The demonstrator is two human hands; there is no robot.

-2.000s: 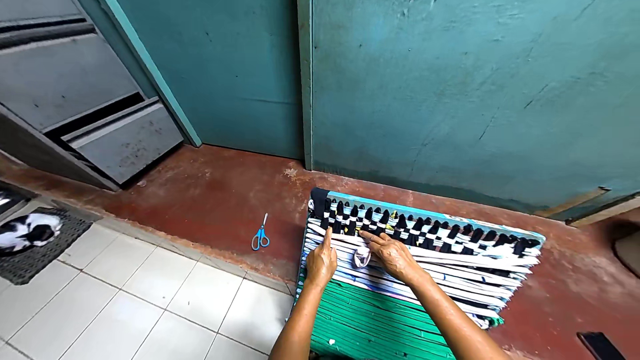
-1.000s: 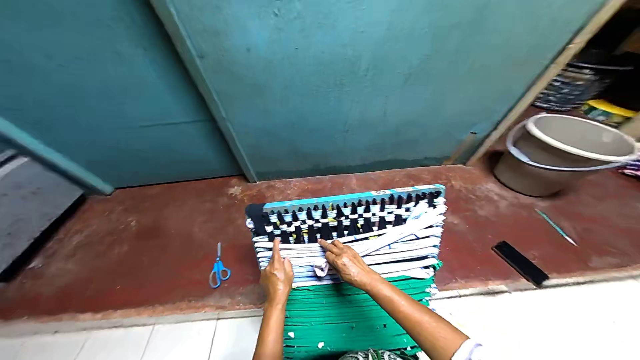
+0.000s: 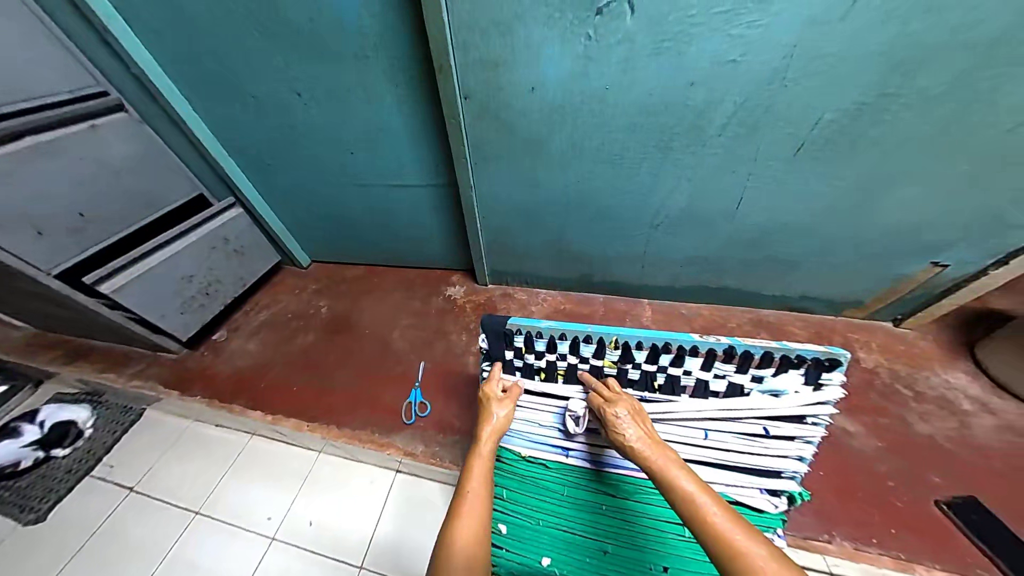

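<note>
A woven fabric-strip mat (image 3: 592,512), green near me and white with black further off, is stretched on a blue-edged frame (image 3: 680,330). Black loops cross white strips along its far part. At the far left corner, my left hand (image 3: 498,404) pinches a white strip (image 3: 552,389) between thumb and finger. My right hand (image 3: 622,412) rests on the weave to its right, index finger extended at the same strip beside a black loop; whether it grips is unclear. A small white fabric loop (image 3: 576,417) lies between the hands. Blue-handled scissors (image 3: 416,404) lie on the red floor, left of the mat.
Teal door panels (image 3: 720,160) stand behind the mat. Grey drawers (image 3: 192,264) are at the left, one partly pulled out. A black-and-white cat (image 3: 48,436) lies on a dark mat (image 3: 100,424). At the right are a dark flat object (image 3: 988,532) and part of a bucket (image 3: 1004,356).
The view swung right and then back left. Both hands remain at the white strips near the mat's left side, with little plain change.
</note>
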